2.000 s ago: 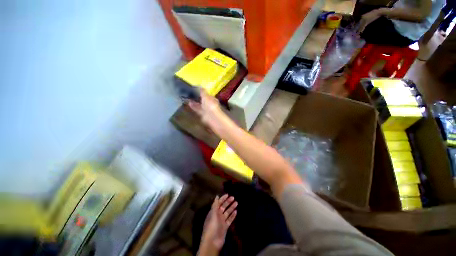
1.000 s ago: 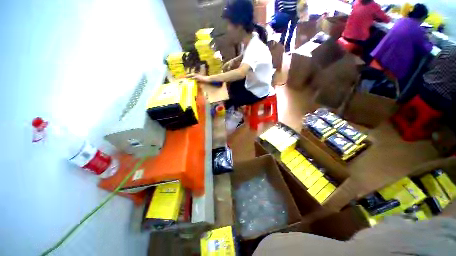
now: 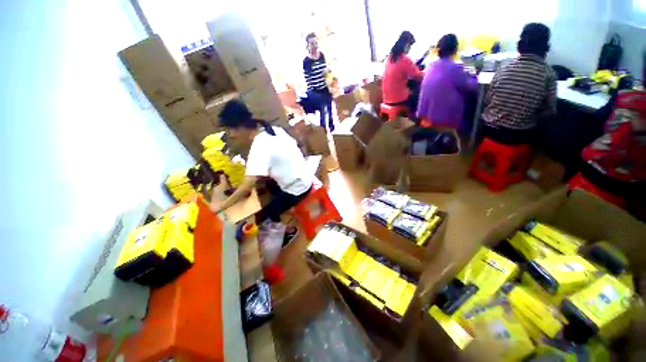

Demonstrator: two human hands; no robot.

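Note:
Neither of my hands is in the picture. A large open carton (image 3: 453,276) at the lower right holds jumbled yellow-and-black retail boxes (image 3: 601,305), some in clear film. The orange hood of the shrink tunnel (image 3: 190,311) stands at the lower left, cut off by the bottom edge. Yellow-and-black boxes (image 3: 157,244) rest on top of the tunnel, beside its grey part. The film scrap carton (image 3: 297,305), with crumpled clear plastic inside, is at the bottom centre. A long supply carton (image 3: 368,277) holds yellow boxes in rows.
A shallow carton of bundled packs (image 3: 407,215) lies beyond the supply carton. A person in a white top (image 3: 280,159) sits on a red stool (image 3: 316,211) past the tunnel. Several people sit at white tables at the back; another stands. A bottle (image 3: 60,348) is at the lower left.
The view has swung up and right. My hands and forearm, seen earlier at the tunnel, are out of view. The large carton and the seated people now show more fully.

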